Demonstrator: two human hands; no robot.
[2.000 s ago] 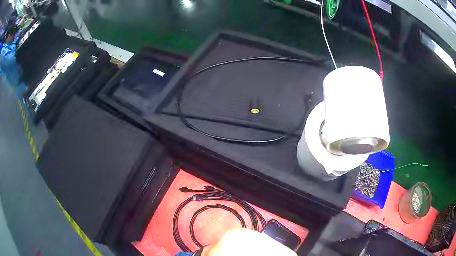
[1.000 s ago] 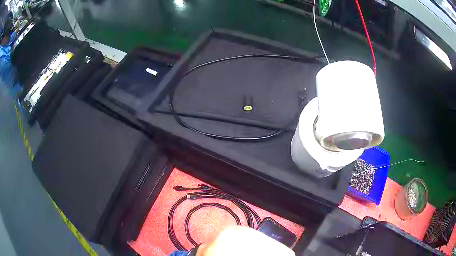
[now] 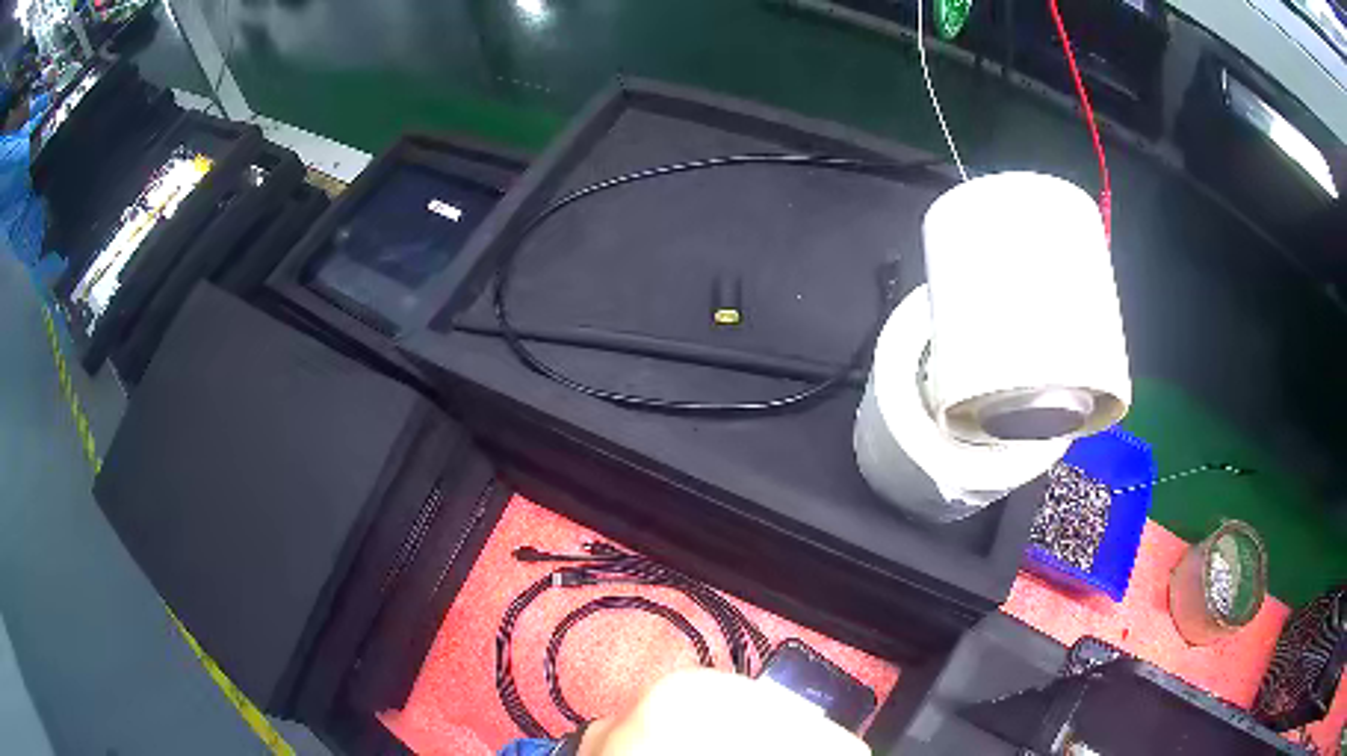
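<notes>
My left hand (image 3: 731, 719) shows at the bottom edge, overexposed and cut off, with a bit of blue sleeve at its wrist. Its fingers and anything it may hold are hidden. My right hand is out of the picture. Just above the left hand, a thick coil of black cable (image 3: 553, 597) lies on the red-pink mat (image 3: 476, 638). A small dark glossy handset (image 3: 817, 682) lies right of the coil, against the hand's upper edge. At the lower right, an open black tablet chassis (image 3: 1167, 712) is cut off by the bottom edge.
A large black box (image 3: 650, 458) bears a looped thin cable and white rolls (image 3: 1022, 303). A blue bin (image 3: 1135, 510) of screws, a glass dish (image 3: 1220, 581) and a small black fan (image 3: 1310, 668) stand right. Stacked black panels (image 3: 251, 473) stand left.
The view has shifted slightly, so the scene sits a little further left and higher in the picture. The left hand stays at the bottom edge, and nothing on the bench has visibly moved.
</notes>
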